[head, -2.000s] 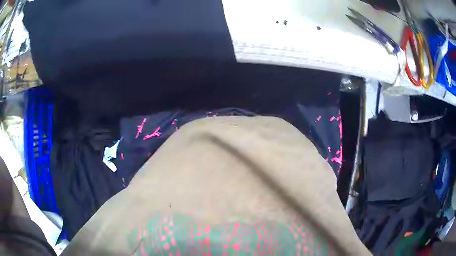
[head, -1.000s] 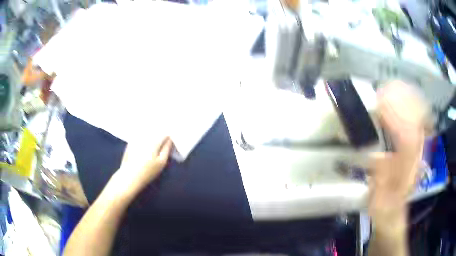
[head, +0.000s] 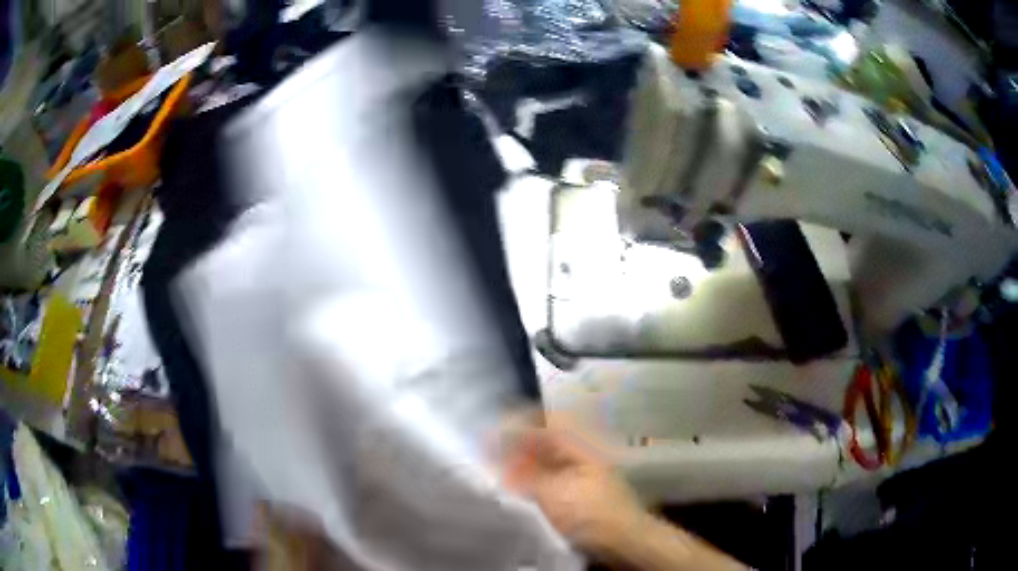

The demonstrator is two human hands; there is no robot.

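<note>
A large white sheet (head: 368,301), blurred by motion, is bunched and lifted over the dark cloth (head: 184,268), which lies on the left of the table. My right hand (head: 569,485) grips the sheet's lower right edge, fingers blurred. My left hand (head: 288,541) shows only in part at the bottom edge, below the sheet; its fingers are hidden, so its hold cannot be told.
The white sewing machine head (head: 826,156) stands at the right. A black phone (head: 795,288) lies on its bed. Purple snips (head: 795,410), red and yellow scissors (head: 876,416) and a blue tray (head: 947,374) are at the right front. An orange container (head: 134,151) is at the far left.
The white sheet, spread flat one second ago, is now bunched and pulled nearer. My right hand has moved left from beside the phone and taken hold of it. My left hand has dropped lower.
</note>
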